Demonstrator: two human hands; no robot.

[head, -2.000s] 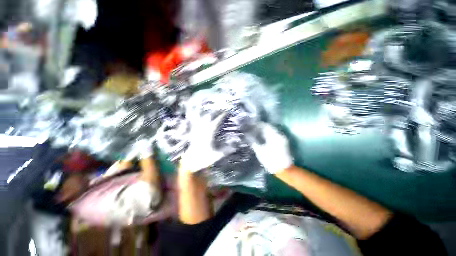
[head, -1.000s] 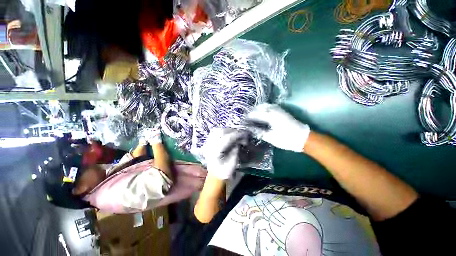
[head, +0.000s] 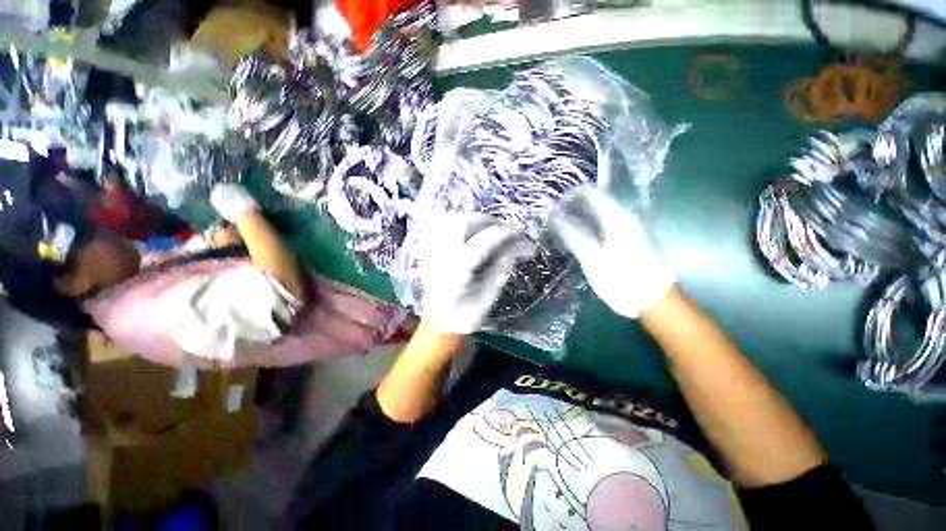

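Note:
A clear poly bag (head: 645,124) lies open in front of me, full of loose curved silver wire parts (head: 519,135). My left hand (head: 462,272), in a white knit glove, is over the bag's near left part, fingers curled. My right hand (head: 612,249), also gloved, is at the bag's near right part, fingers bent towards the left hand. The fingertips are blurred against the wires, so I cannot tell whether either hand holds a part.
A heap of wire bundles (head: 830,207) lies at the right on the green bench (head: 716,259). Another pile (head: 285,109) is at the left. Orange rubber bands (head: 845,93) and a pale rail (head: 622,31) are at the back. A coworker's gloved hand (head: 232,202) is at the left.
The view has swung, so the bench now lies more level and the right heap sits lower. My right hand has turned more upright beside the left. The coworker's hand has moved away from the bag.

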